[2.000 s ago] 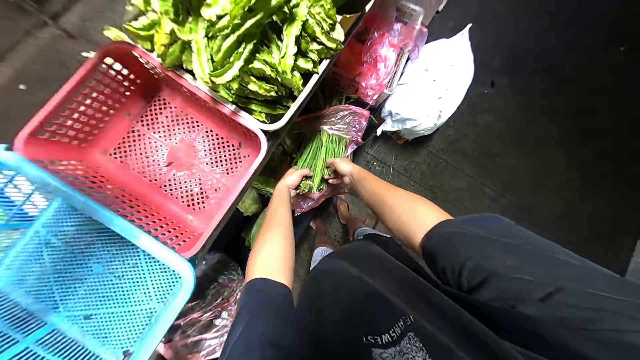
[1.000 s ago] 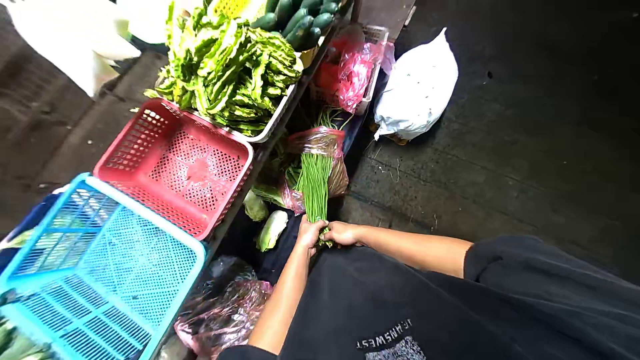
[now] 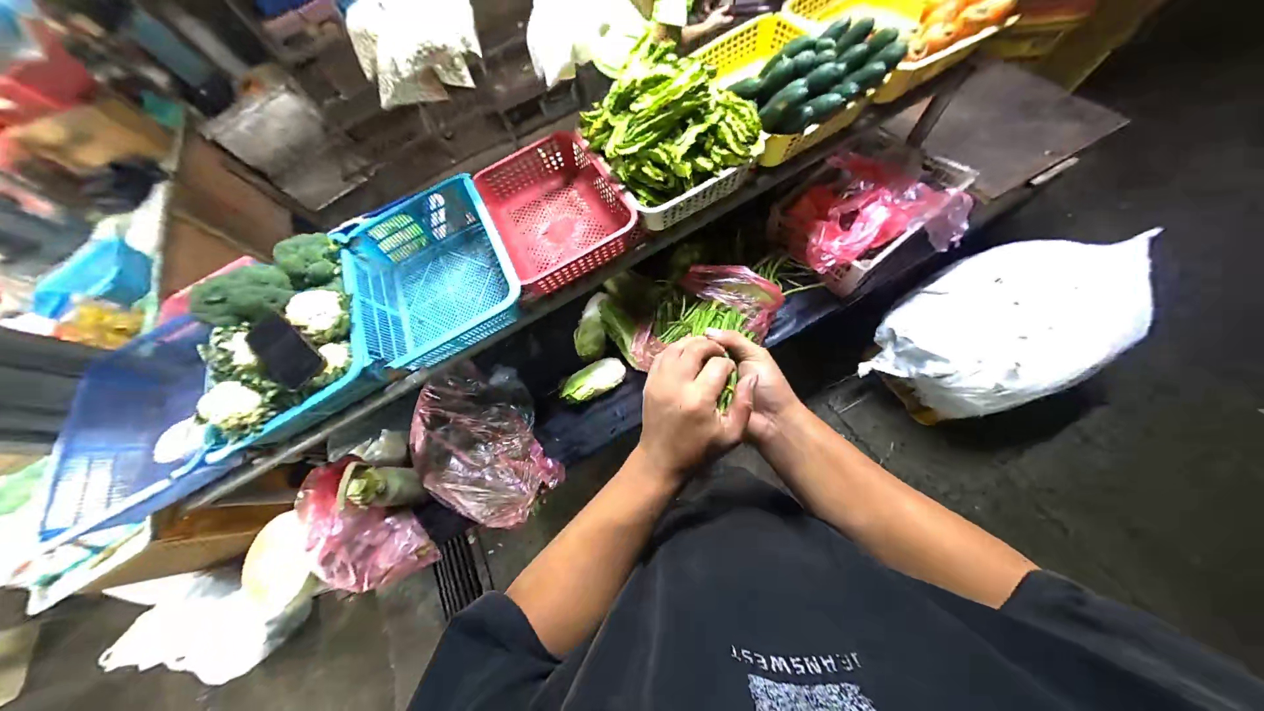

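Close in front of my body, both hands are closed around the near end of a bundle of long green stalks, possibly green beans. My left hand wraps it from the left, and my right hand presses against it from the right, the two touching. The bundle's far part lies toward a pink-tinted clear plastic bag on the low shelf. Left of the bag are a pale cabbage-like vegetable and other greens. My fingers hide much of the near end.
A red basket, a blue basket and a white tray of leafy greens line the stall. Cucumbers sit farther right. A white sack lies on the floor at right. Plastic bags are at lower left.
The view has swung to take in more of the stall at left. Both hands moved from the bundle beside the bag to its near end, close to my body, and still hold it.
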